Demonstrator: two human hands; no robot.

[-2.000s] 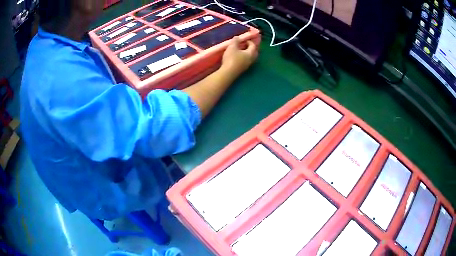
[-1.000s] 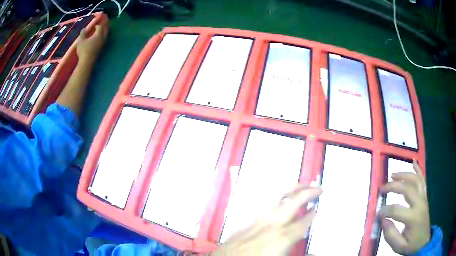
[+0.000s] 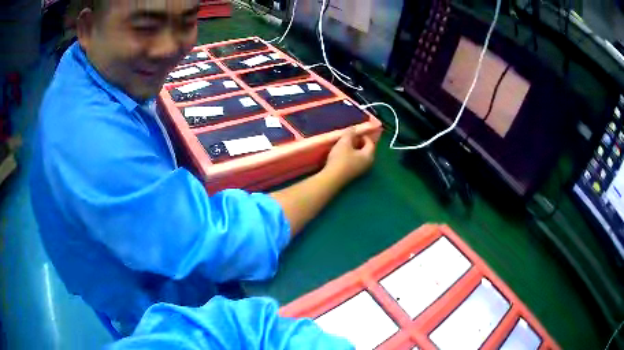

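A salmon-red foam tray point(image 3: 356, 279) lies at the lower right, cut off by the bottom edge. Smartphones with lit white screens point(image 3: 425, 277) lie in its visible slots. A blue sleeve point(image 3: 212, 329), which looks like my left one, crosses the bottom edge beside the tray's near left corner. Its hand is hidden below the picture. My right hand is not in view.
A person in a blue smock point(image 3: 150, 212) sits at the left, a hand on the corner of stacked trays point(image 3: 287, 162) of dark phones with white labels. White cables point(image 3: 427, 145) hang over the green mat point(image 3: 328, 243). Monitors point(image 3: 472, 89) stand at the back right.
The view has swung left and up since one second ago. My tray now sits lower right, mostly cut off. Both my hands have left the picture. The neighbour's face now shows.
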